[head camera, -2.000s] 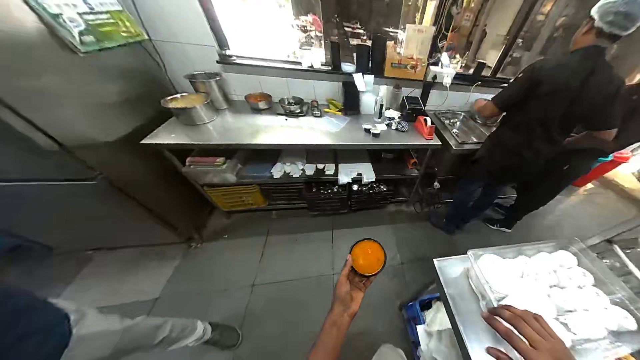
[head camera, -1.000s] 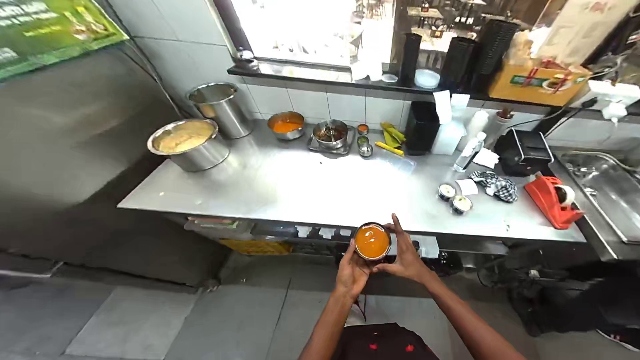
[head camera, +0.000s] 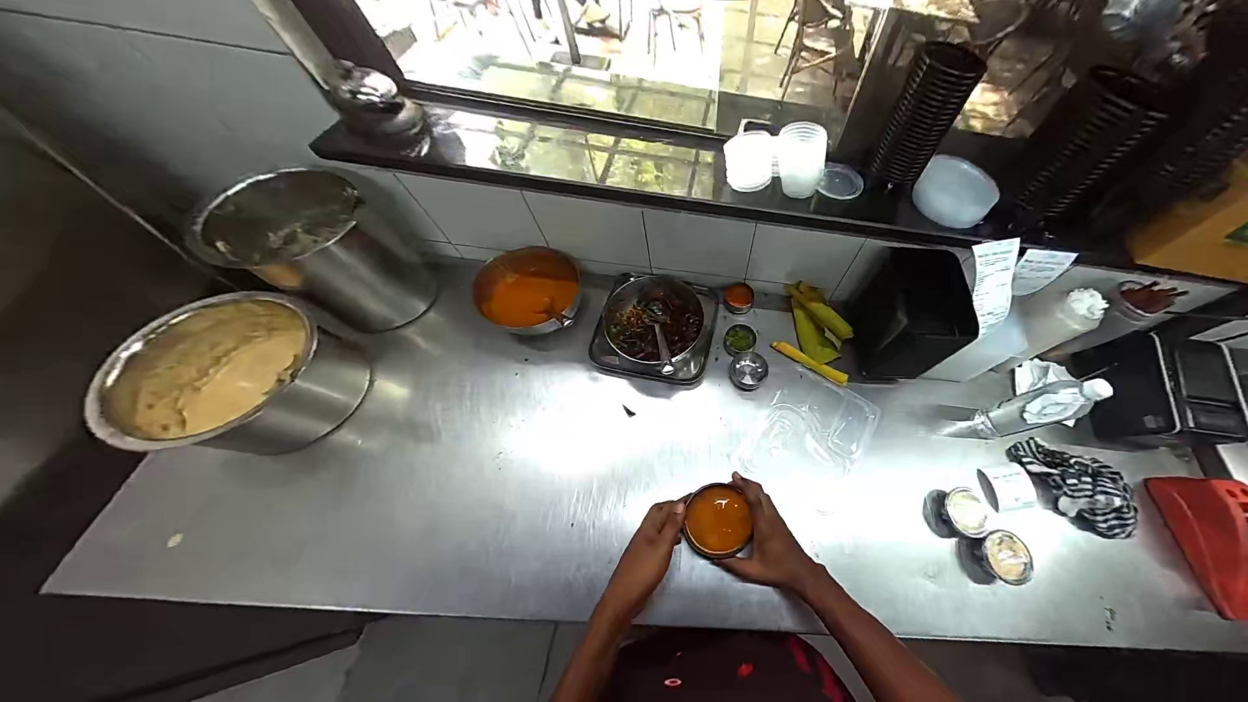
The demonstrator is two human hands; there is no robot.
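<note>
My left hand (head camera: 651, 554) and my right hand (head camera: 777, 546) hold a round black tub of orange sauce (head camera: 719, 521) from both sides, over the front of the steel counter (head camera: 458, 526). The tub's top looks glossy, and its underside is hidden. Behind it on the counter lies a clear plastic container or lid (head camera: 824, 424). Farther back are a steel bowl of orange sauce (head camera: 526, 292) with a spoon in it and a steel bowl of dark mix (head camera: 651, 327) with a spoon, the latter on a square steel base.
Two large steel pots (head camera: 210, 375) (head camera: 322, 249) stand at left, one with pale batter. Small steel cups (head camera: 748, 370), yellow strips (head camera: 817, 327) and a black bin (head camera: 902, 312) sit at the back. At right are small filled tubs (head camera: 1006, 558), a checked cloth (head camera: 1077, 487), a bottle (head camera: 1048, 405) and a red dispenser (head camera: 1204, 541).
My right hand, on the clear container of white items two seconds ago, now holds the tub together with my left. The view has moved up to the counter, and the tub is over its front.
</note>
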